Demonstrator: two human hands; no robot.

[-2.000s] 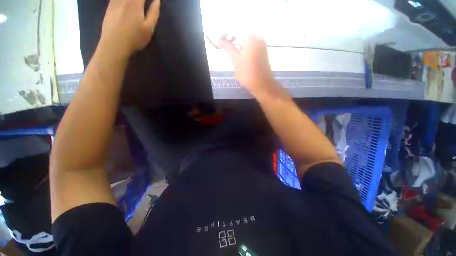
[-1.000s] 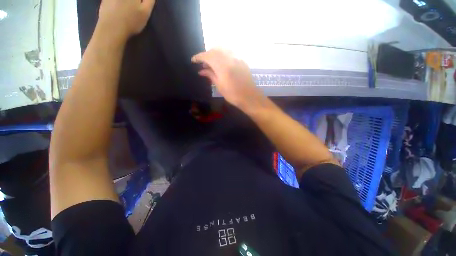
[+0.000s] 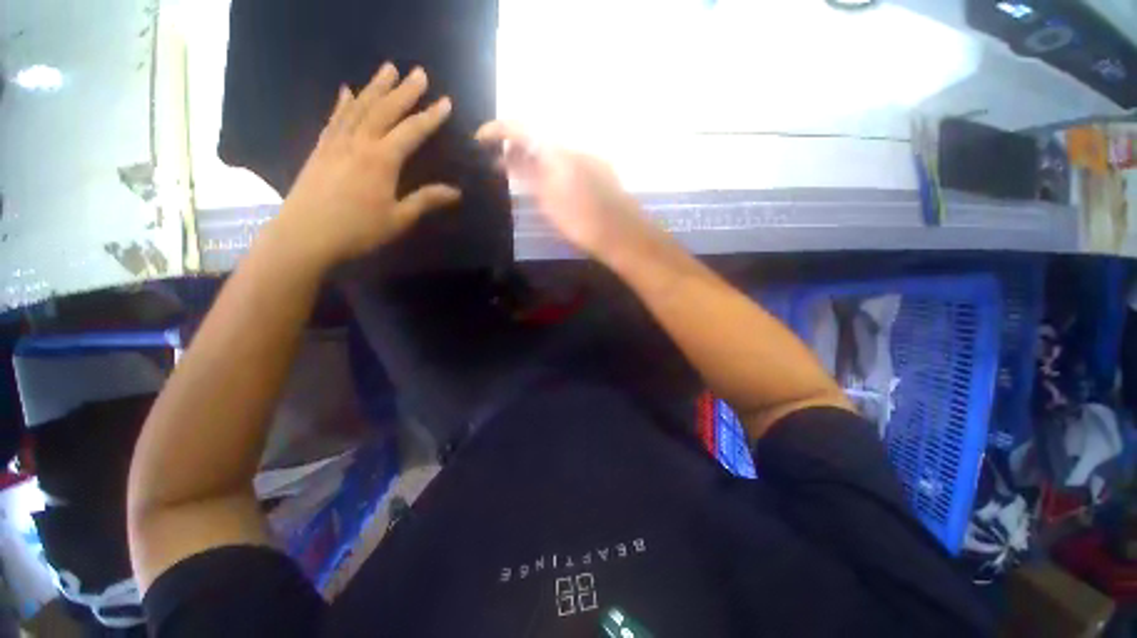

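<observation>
A black fabric panel (image 3: 430, 69) lies on the white table and hangs over its front edge toward my lap. My left hand (image 3: 374, 168) lies flat on the panel with its fingers spread. My right hand (image 3: 561, 181) is at the panel's right edge, with its fingertips touching or just beside the edge. It is blurred and overexposed, and whether it pinches the fabric cannot be told.
A measuring scale (image 3: 748, 214) runs along the table's front edge. Snips (image 3: 926, 171) lie beside a black pad (image 3: 985, 158) at the right. A blue plastic basket (image 3: 941, 399) stands below right, and black-and-white garments (image 3: 94, 461) are below left. A dark control panel (image 3: 1060, 44) is at upper right.
My left hand has come down the panel toward me and spread out. The panel has shifted, and its curved left edge now shows. My right hand stays near the right edge.
</observation>
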